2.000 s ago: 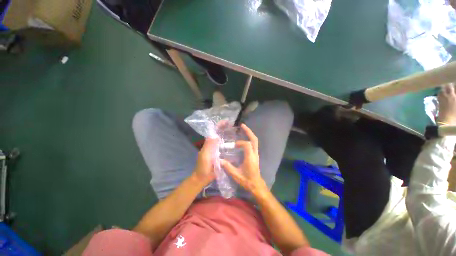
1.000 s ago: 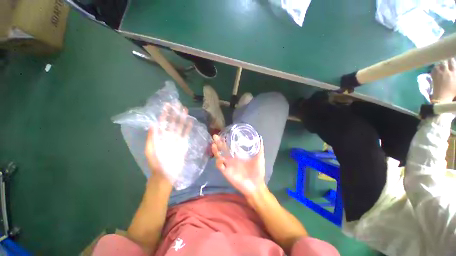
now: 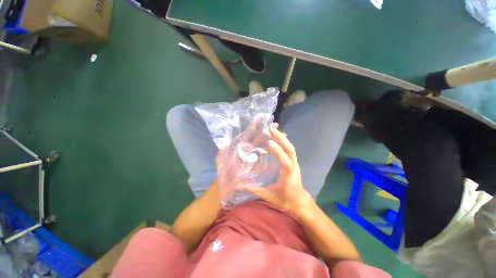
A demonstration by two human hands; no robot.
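Note:
A clear plastic bag (image 3: pixel 231 122) is over my lap, its crinkled end pointing up and away from me. A clear round part (image 3: pixel 251 157) shows face-on between my hands, with concentric rings and a small white spot at its middle. My left hand (image 3: pixel 228 174) is behind the bag and partly hidden by the film; it holds the bag. My right hand (image 3: pixel 285 168) curves round the right side of the round part, fingers and thumb on it. I cannot tell whether the part is inside the bag or in front of it.
The green bench (image 3: pixel 337 32) stands ahead, with a cream pipe (image 3: pixel 472 74) at its right. A person in black trousers (image 3: pixel 435 174) sits at my right beside a blue stool (image 3: pixel 375 201). A carton (image 3: pixel 81 21), wheeled rack (image 3: pixel 41 163) and blue bin (image 3: pixel 60 252) are at left.
My hands, spread apart one second ago with the bag on the left and the round part on the right, have come together. The view has shifted slightly.

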